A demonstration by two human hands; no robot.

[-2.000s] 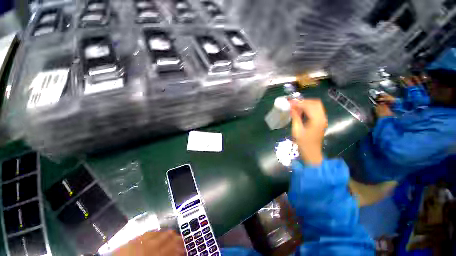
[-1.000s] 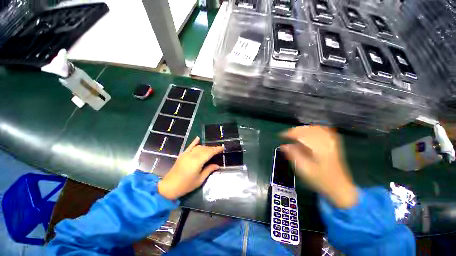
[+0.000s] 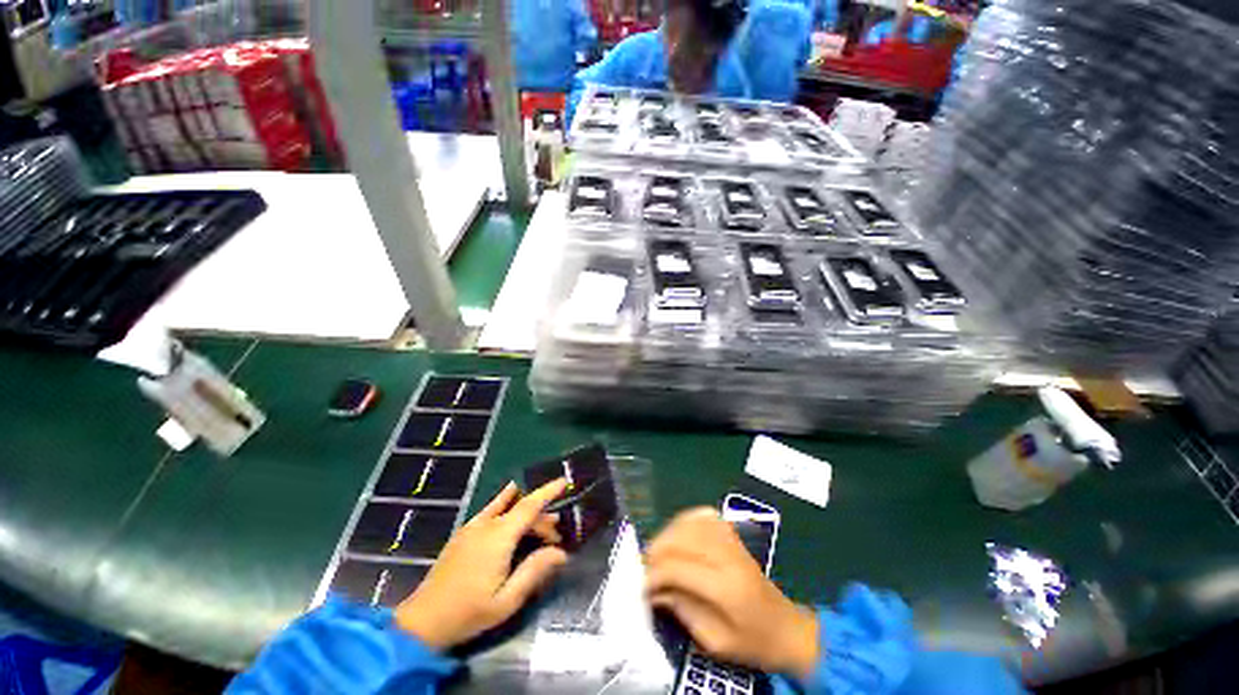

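Observation:
The flip phone (image 3: 715, 676) lies open at the front; its screen top shows above my right hand, which hides its middle. My left hand (image 3: 492, 559) has its fingertips on the partly used film sheet (image 3: 593, 492), holding it; black films show at its top and a glossy pale part below. My right hand (image 3: 720, 587) is curled over the phone beside the sheet; a pale, shiny edge is at its fingertips, but whether it grips this is unclear. The full film strip (image 3: 425, 477) lies left. The white card (image 3: 789, 470) lies behind the phone.
Stacked blister trays (image 3: 761, 373) with closed phones stand behind. Tall empty trays (image 3: 1087, 204) are at back right. A bottle (image 3: 1029, 462) and crumpled film scraps (image 3: 1029, 591) are right. Another bottle (image 3: 207, 407) and a small dark object (image 3: 352, 398) are left. People in blue are beyond.
The view has lifted since a second ago. The film sheet has turned askew under my left hand. My right hand has moved from the phone's screen down and left towards the sheet.

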